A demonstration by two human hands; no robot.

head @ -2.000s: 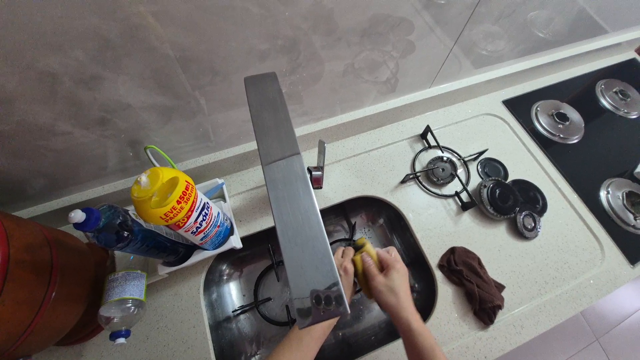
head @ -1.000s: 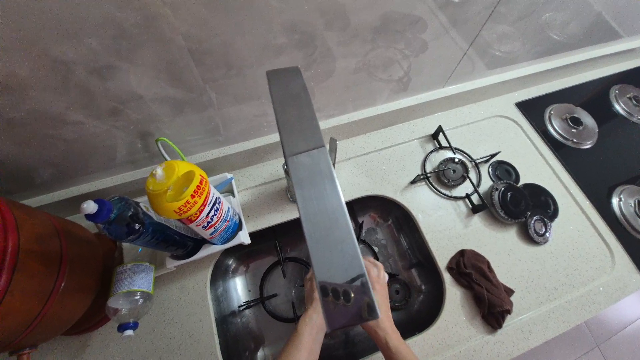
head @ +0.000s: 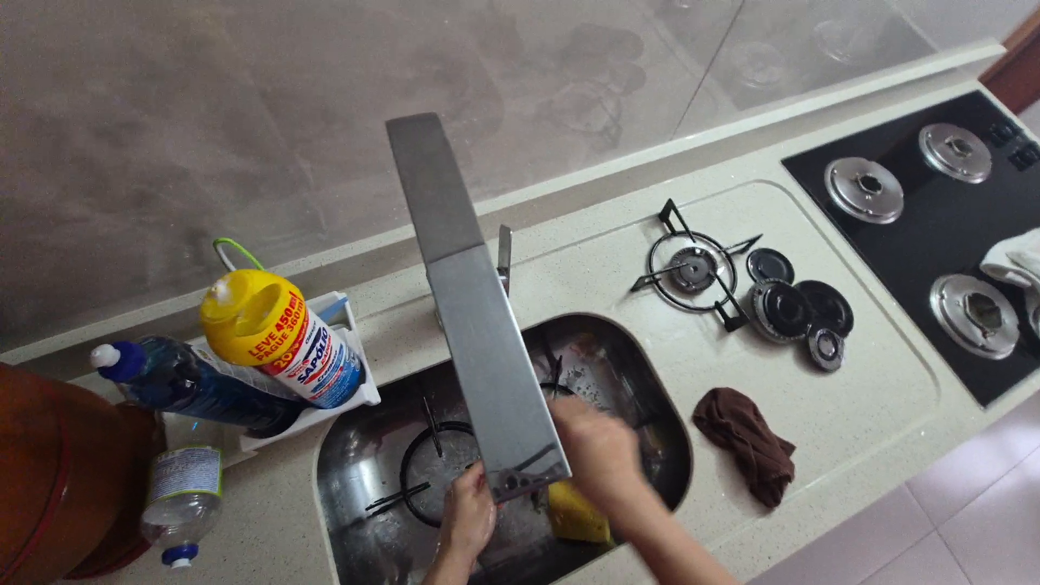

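My left hand [head: 469, 508] is low in the stainless steel sink [head: 674, 431], partly behind the end of the wide metal faucet spout [head: 487, 325]; whatever its fingers touch is hidden. My right hand [head: 591, 443], blurred, is just right of the spout, over a black pan support [head: 558, 388] that shows only in part. Whether it grips anything cannot be told. A yellow sponge [head: 577, 513] lies in the sink below my right hand. Another black pan support [head: 410, 487] rests in the sink's left part.
Right of the sink are a brown cloth [head: 747, 447], a black pan support [head: 656, 264] around a burner part [head: 693, 270], and several burner caps [head: 784, 309]. A black cooktop [head: 902, 244] lies beyond. At left stand a yellow-topped cleaner bottle [head: 280, 337], a blue detergent bottle [head: 203, 386] and a clear bottle [head: 183, 496].
Two seconds ago both hands were together at the yellow sponge. Now the hands are apart, one on each side of the spout, and the sponge lies in the sink.
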